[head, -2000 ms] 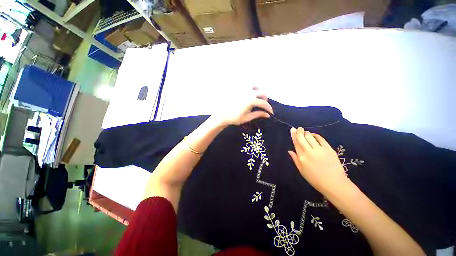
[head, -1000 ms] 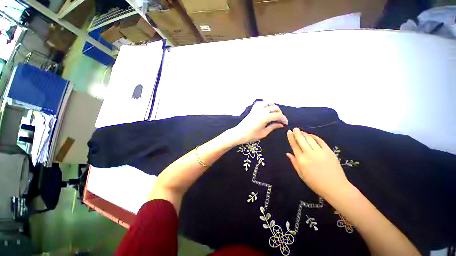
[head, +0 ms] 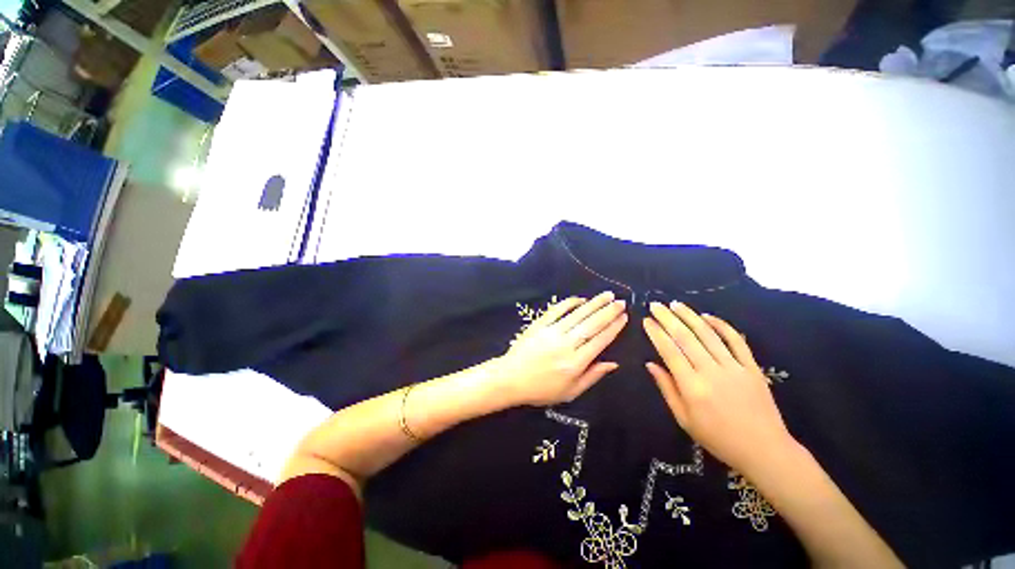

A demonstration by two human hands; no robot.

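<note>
A black blouse [head: 445, 300] with pale embroidery [head: 609, 540] lies spread on the white table [head: 467, 156], its sleeve out to the left. The stand collar [head: 679, 265] is open at the top, with a thin light line along its edge. My left hand [head: 565, 347] lies flat on the chest left of the neck opening, over part of a flower motif. My right hand [head: 712, 383] lies flat right of the opening. Both sets of fingertips are near the collar base, with a small gap between them. No tool shows in either hand.
White papers or a folder [head: 262, 178] lie at the table's left end. A reddish-brown edge [head: 212, 465] runs below it. Cardboard boxes [head: 490, 39] stand behind the table. A blue-topped stack [head: 56, 178] and a black chair [head: 84, 406] stand at the left.
My left hand has left the collar edge and moved down onto the chest, its fingers now laid flat. My right hand stays beside the opening, fingers a little more spread. The camera view has shifted.
</note>
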